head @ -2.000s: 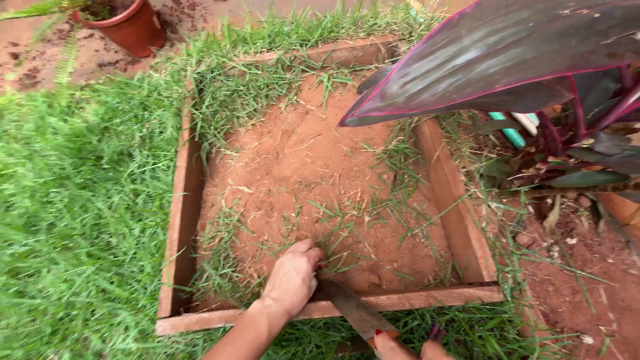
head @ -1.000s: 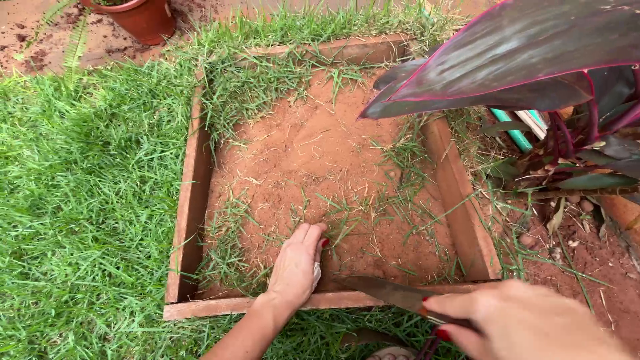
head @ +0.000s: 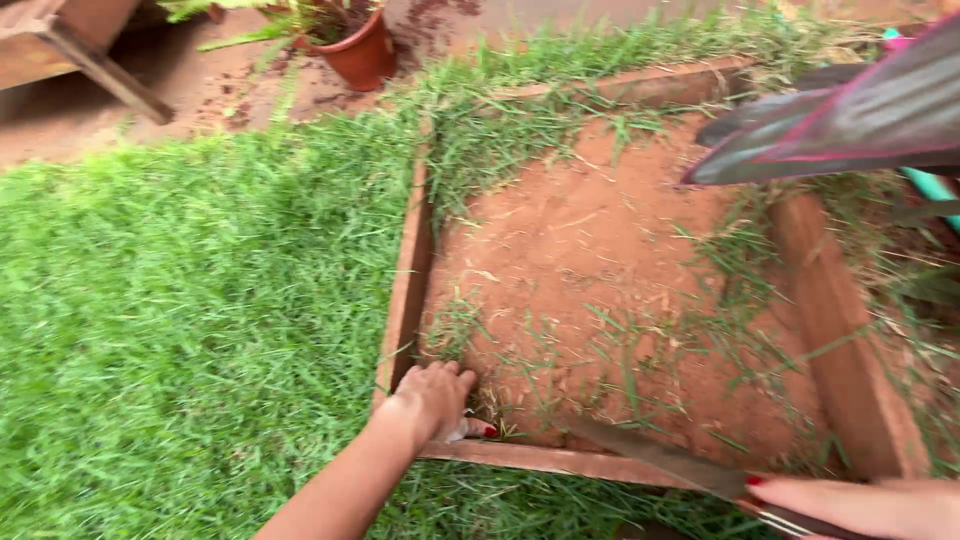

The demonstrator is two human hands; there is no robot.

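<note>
My left hand [head: 437, 401] is at the near left corner of a square wooden frame [head: 551, 459] set in the lawn. Its fingers reach over the edge by a tuft of grass, thumb apart from the others; whether they pinch any blades I cannot tell. Something whitish shows at the thumb. My right hand [head: 855, 506], partly cut off at the lower right, grips the dark handle of a large knife [head: 667, 457]. The blade points left across the near board, its tip over the red soil [head: 570, 262] inside. Cut and loose grass blades lie on that soil.
Dense green lawn [head: 187, 322] spreads on the left. A terracotta pot [head: 360, 56] with a fern stands beyond the frame, near a wooden structure [head: 97, 64] at the upper left. A large dark purple leaf [head: 832, 135] overhangs the frame's right side, with a green hose [head: 930, 187] behind it.
My left hand has moved left along the near board to the corner. My right hand still holds the knife. The view has shifted to the left.
</note>
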